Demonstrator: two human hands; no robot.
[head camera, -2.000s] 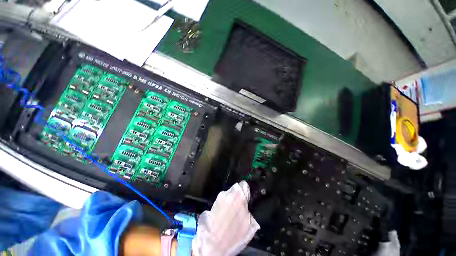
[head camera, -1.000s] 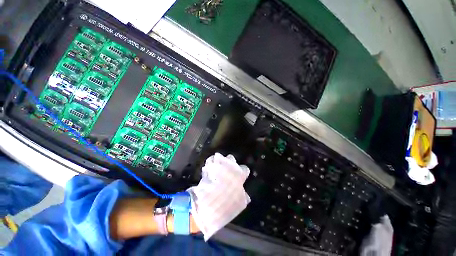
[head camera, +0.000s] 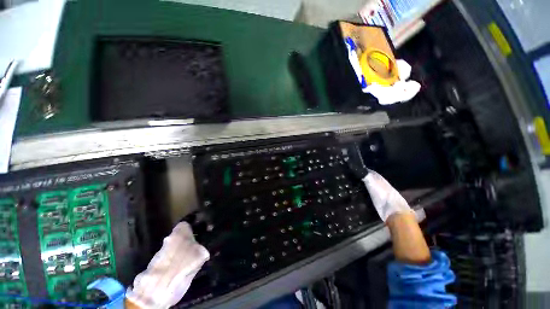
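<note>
A black cover plate (head camera: 271, 211) with rows of metallic dots and cut-outs lies over a carrier in front of me, and small patches of green show through it. My left hand (head camera: 172, 265), in a white glove with a light blue wrist band, is at the plate's left end. My right hand (head camera: 386, 196), also gloved, is at its right end. The fingertips of both hands merge with the dark edges, so their grip is unclear. An uncovered carrier (head camera: 27, 223) with green circuit boards (head camera: 90, 235) lies at the left, cut off by the picture's edge.
A metal rail (head camera: 259, 125) runs behind the carriers. Beyond it, on a green mat (head camera: 259, 72), are a black tray (head camera: 160, 78), a small metallic pile (head camera: 47, 93), papers (head camera: 27, 33) and a dark elongated object (head camera: 303, 78). A yellow tape roll (head camera: 379, 66) lies near white cloth (head camera: 395, 90).
The view has swung right. The cover plate, with more green showing at its left end two seconds ago, now covers the carrier more evenly. My right hand has come fully into view at its right end.
</note>
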